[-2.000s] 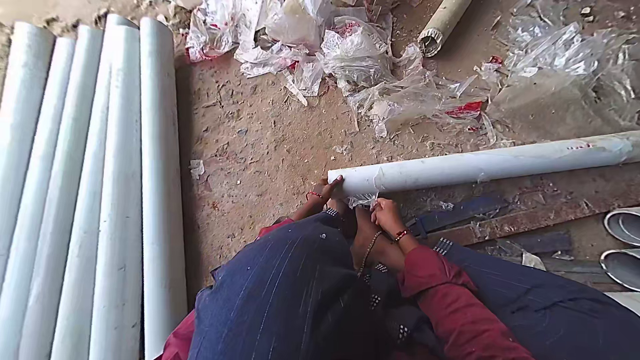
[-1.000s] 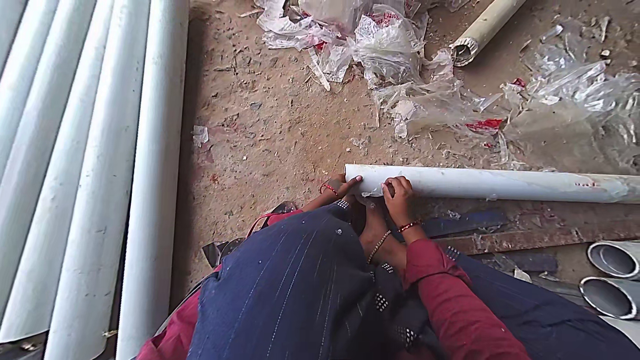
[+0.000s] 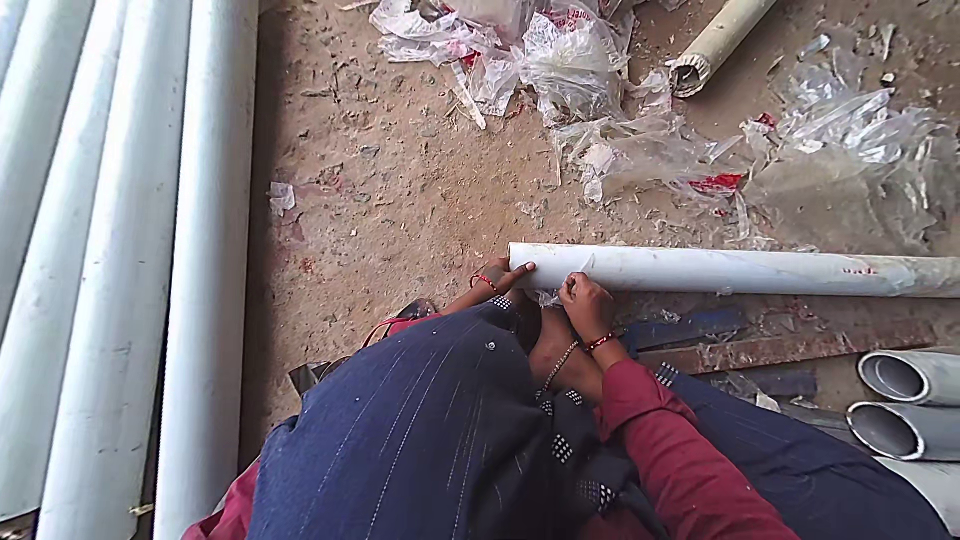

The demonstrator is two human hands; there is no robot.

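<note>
A white plastic pipe (image 3: 697, 270) lies crosswise in front of me, with a thin clear plastic film on parts of it. My left hand (image 3: 504, 276) grips the pipe's left end, thumb on top and the other fingers out of sight. Just right of it, my right hand (image 3: 587, 296) has its fingers pinched on a raised bit of clear film (image 3: 589, 262) at the pipe's near side. More crumpled film hangs under the pipe between the two hands. My bare foot is below the pipe, close to both hands.
Several pale pipes (image 3: 210, 225) lie side by side at the left. Crumpled plastic wrap (image 3: 574, 60) and a wrapped pipe (image 3: 720, 45) are on the dirt floor beyond. Rusty and blue metal strips (image 3: 795, 349) lie near the pipe; open pipe ends (image 3: 892, 376) are at the lower right.
My right hand has gone from lying spread on the pipe to pinching at its near edge, where a flap of film now stands up. My left hand stays at the pipe's end.
</note>
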